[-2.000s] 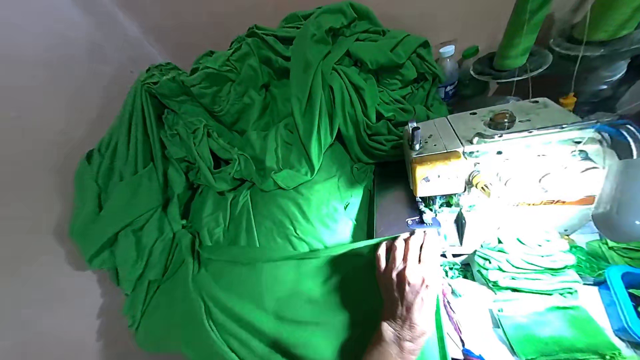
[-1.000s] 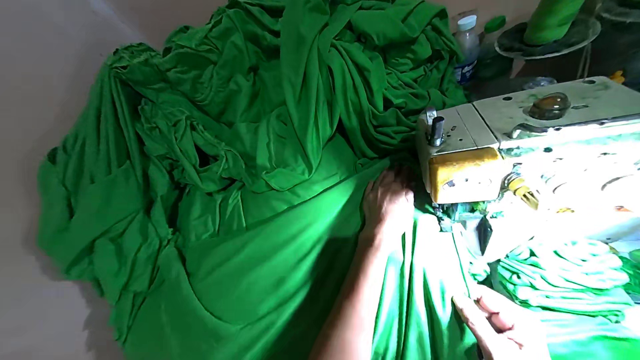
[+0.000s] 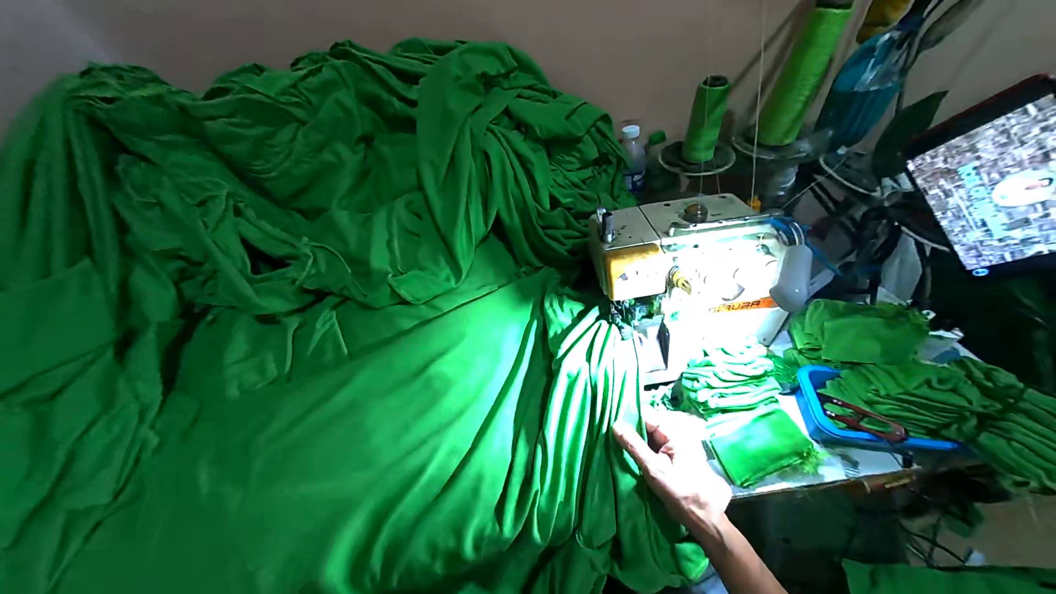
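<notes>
Green knit fabric (image 3: 396,412) spreads over the left and middle of the head view, gathered in folds by a lit industrial sewing machine (image 3: 709,272). The cloth's right edge runs up to the needle area (image 3: 631,313), where small parts are hard to make out. My right hand (image 3: 676,466) has its thumb and fingers around that edge, below the machine head, pinching the cloth. My left hand is not in view.
Folded green pieces (image 3: 734,379) and a flat green piece (image 3: 759,445) lie right of my hand. Beyond are a blue plastic tray (image 3: 813,404) with green bundles and dark-red scissors or glasses (image 3: 862,419), thread cones (image 3: 707,120), a bottle (image 3: 633,157) and a screen (image 3: 990,181).
My left hand, on the cloth beside the machine one second ago, is out of view. My right hand remains at the cloth's right edge. The view has shifted, showing more on the right.
</notes>
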